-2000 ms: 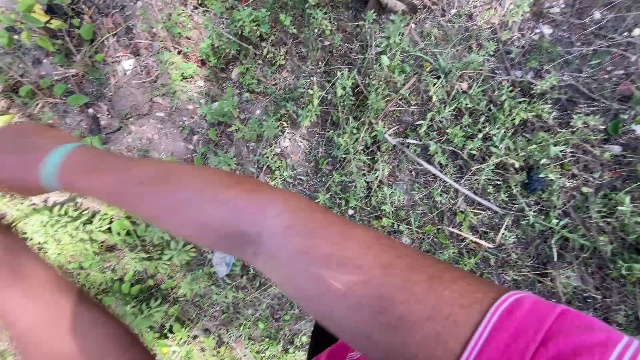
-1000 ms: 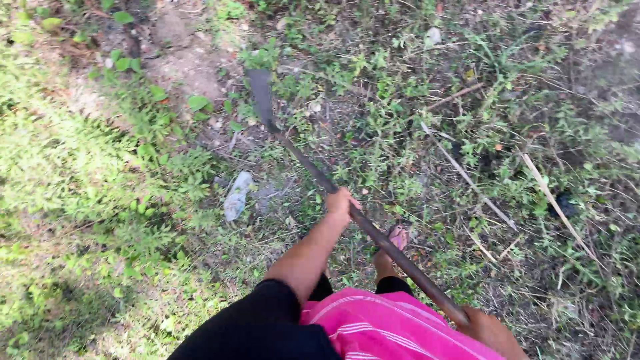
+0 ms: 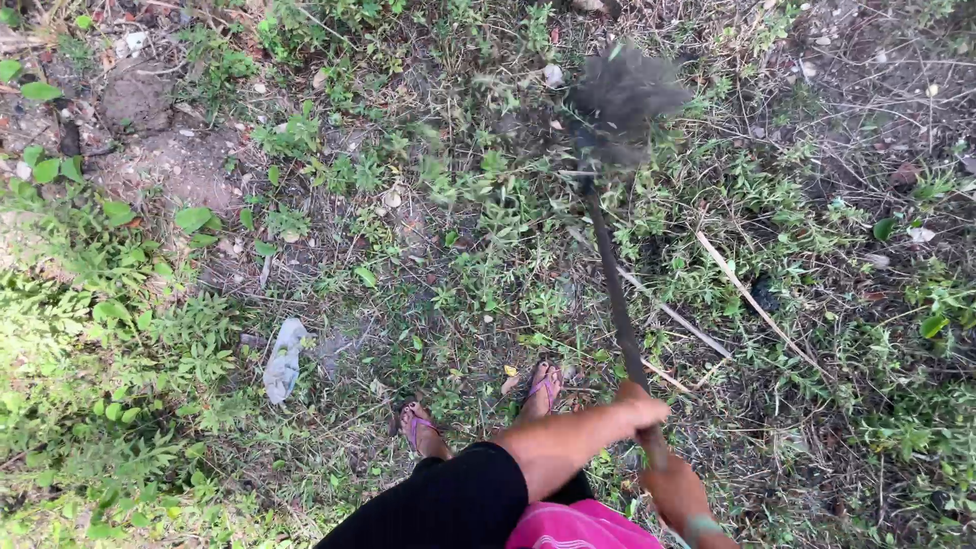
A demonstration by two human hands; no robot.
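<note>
My left hand point(image 3: 643, 408) is closed round the dark shaft of a long-handled garden tool point(image 3: 614, 282). Just below it, my right hand point(image 3: 675, 488), with a pale green band at the wrist, grips the lower end of the same shaft. The shaft slants up from my hands to the weeds at the top right of centre. There the tool's head is blurred and partly hidden behind a dark, motion-blurred clump point(image 3: 625, 99); whether it is a hoe or a spade I cannot tell. Low green weeds point(image 3: 488, 213) surround the head.
My feet in purple flip-flops point(image 3: 543, 387) stand left of the shaft. A crumpled pale plastic piece point(image 3: 285, 361) lies farther left. Dry stalks point(image 3: 751, 297) lie right of the shaft, and one passes beneath it. Bare soil point(image 3: 179, 164) and stones show at the upper left.
One second ago the tool slanted up to the left; its head has since swung right and a dark blurred clump shows there. Two seconds ago only my banded arm reached left, with no tool in view.
</note>
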